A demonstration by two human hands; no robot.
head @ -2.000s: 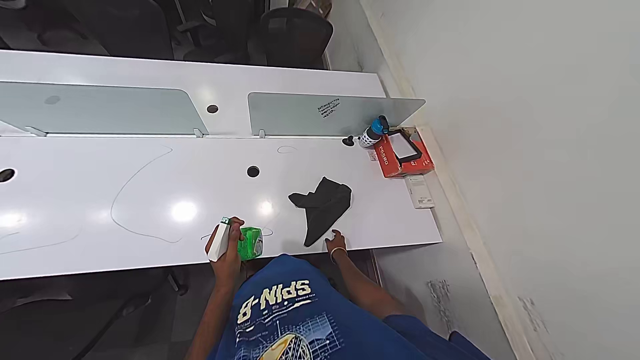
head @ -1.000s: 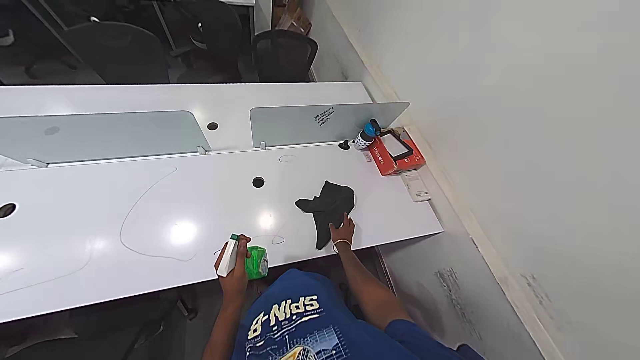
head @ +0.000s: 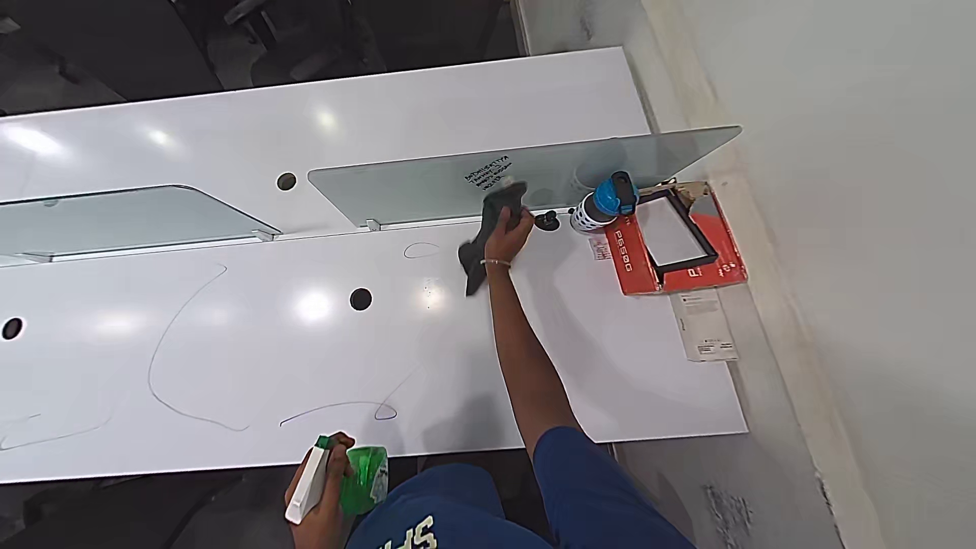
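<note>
My right hand [head: 509,238] grips a dark cloth [head: 482,242] and reaches to the glass divider [head: 427,187], over its lower part just under some black handwriting. Part of the cloth hangs down over the white desk [head: 610,366]. My left hand [head: 324,488], at the desk's front edge, is closed around a green spray bottle [head: 366,480] with a white and green trigger head. Thin pen lines [head: 156,351] curve across the desk top to the left, and a small loop lies near the bottle.
A bottle with a blue lid [head: 602,206] stands by the divider at the right. Beside it are a red box [head: 724,244] with a black-framed item [head: 675,232] on top and a white box [head: 705,328]. A second glass divider [head: 130,221] is at left; the wall is at right.
My right hand has picked up the dark cloth from the desk near the front edge and moved it forward to the divider. My left hand still holds the spray bottle. The view has moved closer.
</note>
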